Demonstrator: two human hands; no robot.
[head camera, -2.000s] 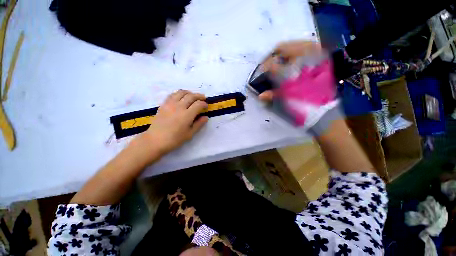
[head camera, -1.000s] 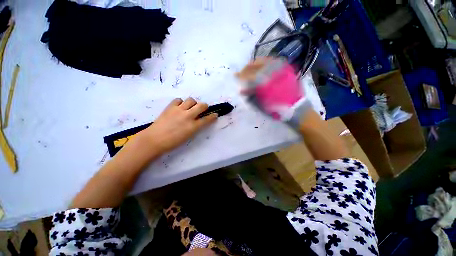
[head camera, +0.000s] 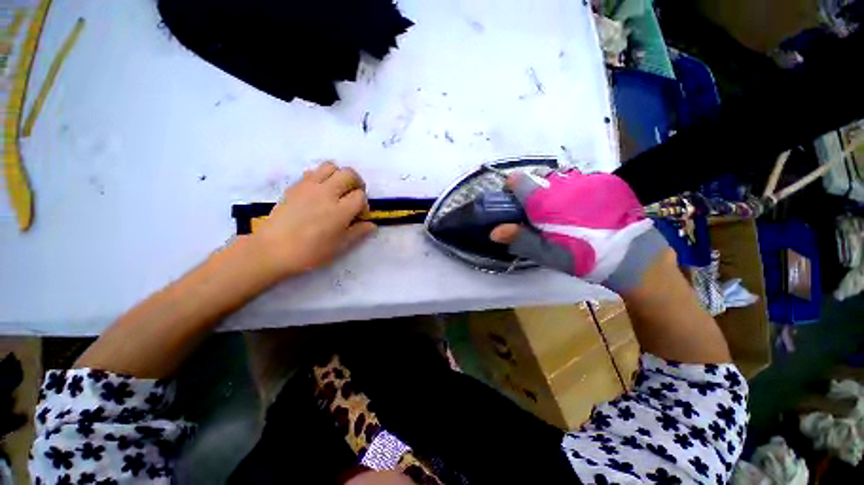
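Note:
A black fabric strip (head camera: 243, 209) lies on the white table, with a straight yellow template (head camera: 403, 216) on it. My bare left hand (head camera: 317, 216) lies flat over the middle of the strip and template, fingers slightly curled and pressing down. My gloved right hand (head camera: 578, 223) is closed on the handle of the steam iron (head camera: 471, 210). The iron's pointed tip rests on the right end of the strip and hides that end.
A stack of black cut pieces (head camera: 294, 38) lies at the back of the white table (head camera: 142, 275). Curved and narrow yellow templates (head camera: 15, 161) lie far left. A cloth-wrapped hose (head camera: 706, 206) leads right from the iron. Cardboard boxes (head camera: 559, 365) stand below the front edge.
The iron, parked at the right one second ago, is now in my right hand and over the strip's right end. My left hand stays on the strip. The view has shifted.

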